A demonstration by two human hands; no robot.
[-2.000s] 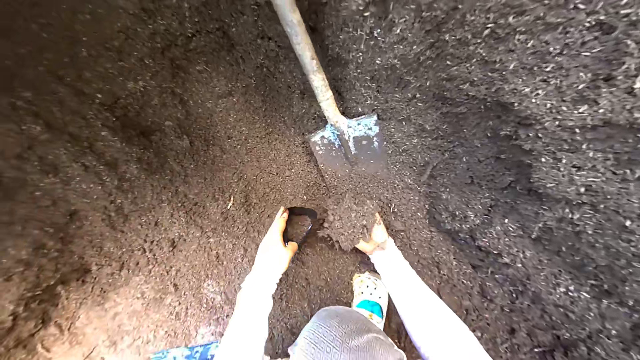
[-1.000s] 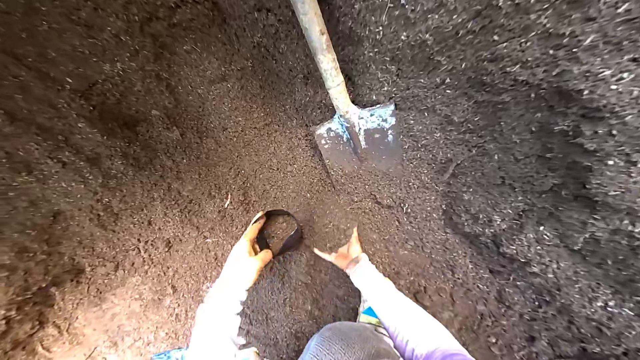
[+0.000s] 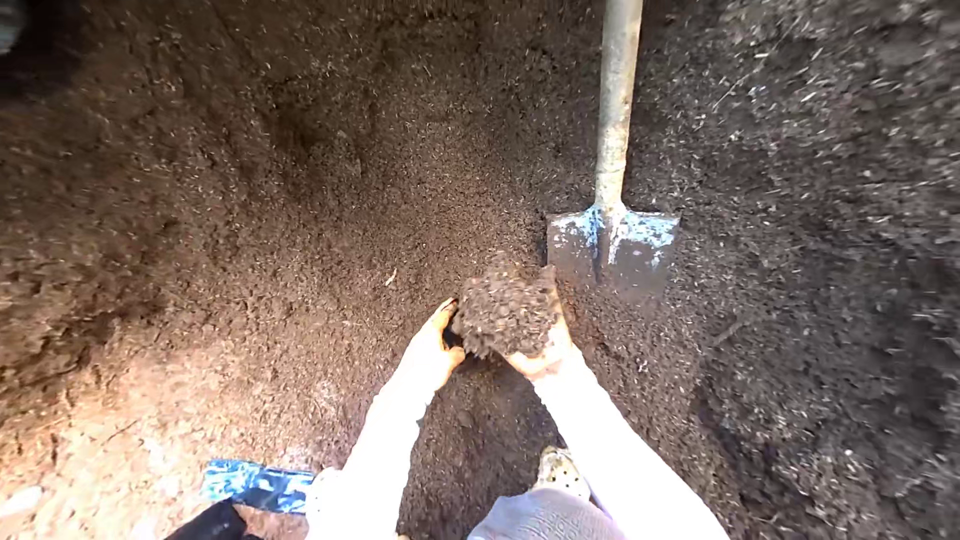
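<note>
My right hand is cupped under a heap of dark crumbly soil, palm up. My left hand is at the heap's left side, fingers curved around a black pot or bag, of which only a dark edge shows; the soil hides the rest. Beyond my right hand, a shovel's metal blade with worn blue paint rests partly sunk in the soil. Its pale wooden handle runs up to the top edge of the view.
Loose soil rises around me. At the lower left lie a blue and white patterned thing and a black object. A light shoe with holes shows near my knee.
A second before, my right hand was apart from the black ring-shaped rim and held no soil; now it holds a heap beside my left hand. The soil covers most of the rim.
</note>
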